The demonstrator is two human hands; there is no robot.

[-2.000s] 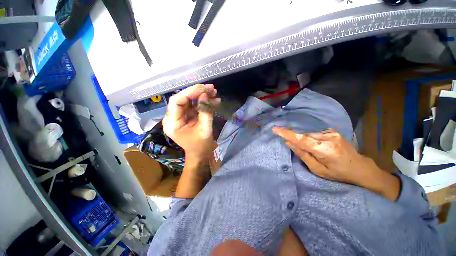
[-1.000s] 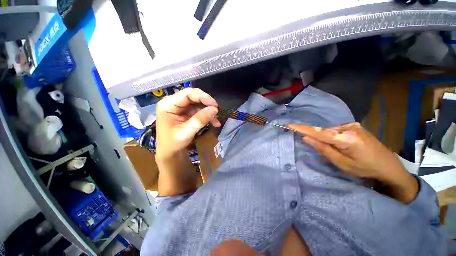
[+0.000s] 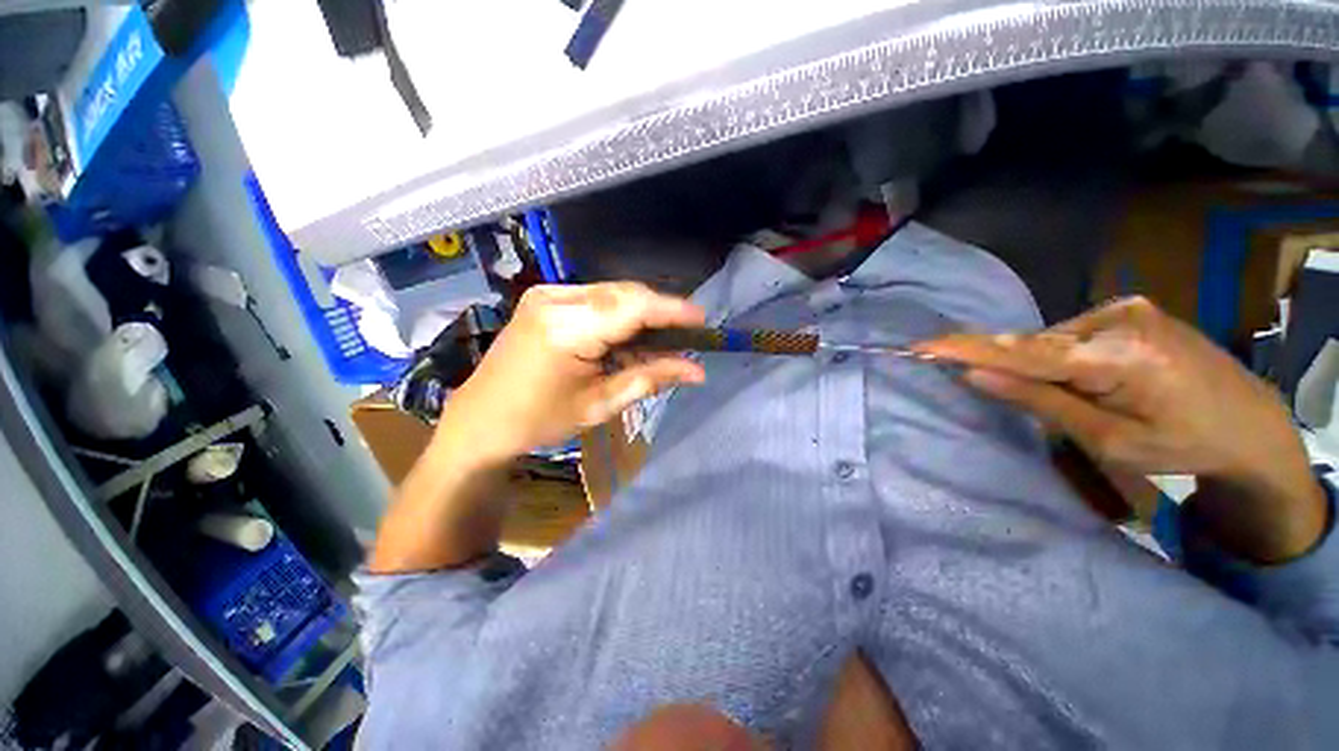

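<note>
A narrow dark fabric strip with a blue and gold-brown pattern lies level in front of the shirt. Its left end is between the thumb and fingers of my left hand. A thin silver shaft runs from the strip's right end to the fingertips of my right hand, which is closed around it. Whether the shaft is a needle, turner or tweezers cannot be told. The rest of it is hidden by my right hand.
The white table with a ruler edge is beyond my hands. Dark strips and a long dark piece lie on it. Cartons stand at the right, a blue basket at lower left.
My hands have moved farther apart, the right one outward to the right. The strip, blurred at first, now shows clearly and has turned from slanted to nearly level. The view has shifted slightly.
</note>
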